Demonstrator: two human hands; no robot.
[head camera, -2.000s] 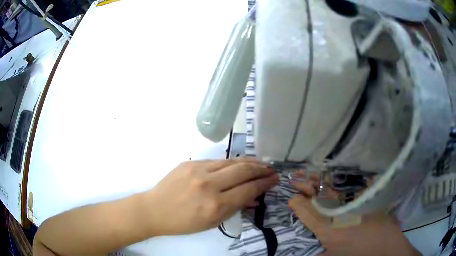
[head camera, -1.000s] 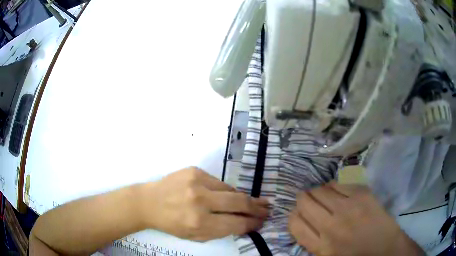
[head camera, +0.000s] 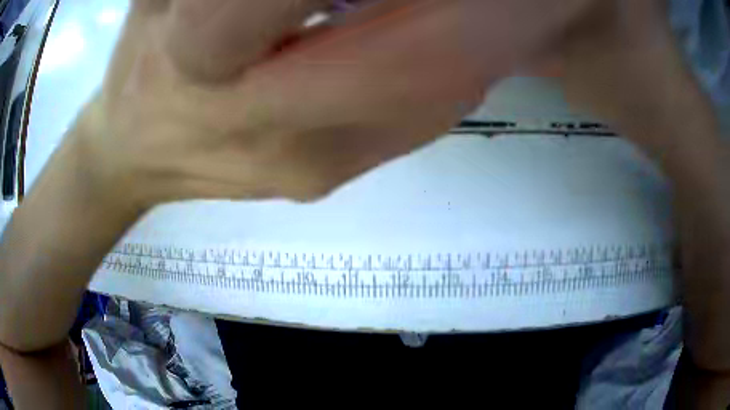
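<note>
My left hand (head camera: 256, 120) is large, blurred and very close to the camera, across the upper left. My right hand (head camera: 552, 40) is also close and blurred at the top right, with its forearm down the right side. The hands seem to meet or overlap at the top, partly cut off by the edge. A tiny whitish spot shows between the fingers; what it is, and whether the hands hold anything, cannot be told. The sewing machine head and needle area are not visible.
The white machine table (head camera: 448, 188) has a printed ruler (head camera: 400, 276) along its front edge. A black bed outline shows behind it. Crumpled whitish fabric with grey lines (head camera: 152, 352) hangs at lower left, and pale fabric (head camera: 632, 368) at lower right. Between them is a black area.
Both hands have left the striped fabric and black tape and come up close to the camera. The view has tilted down to the table's front edge.
</note>
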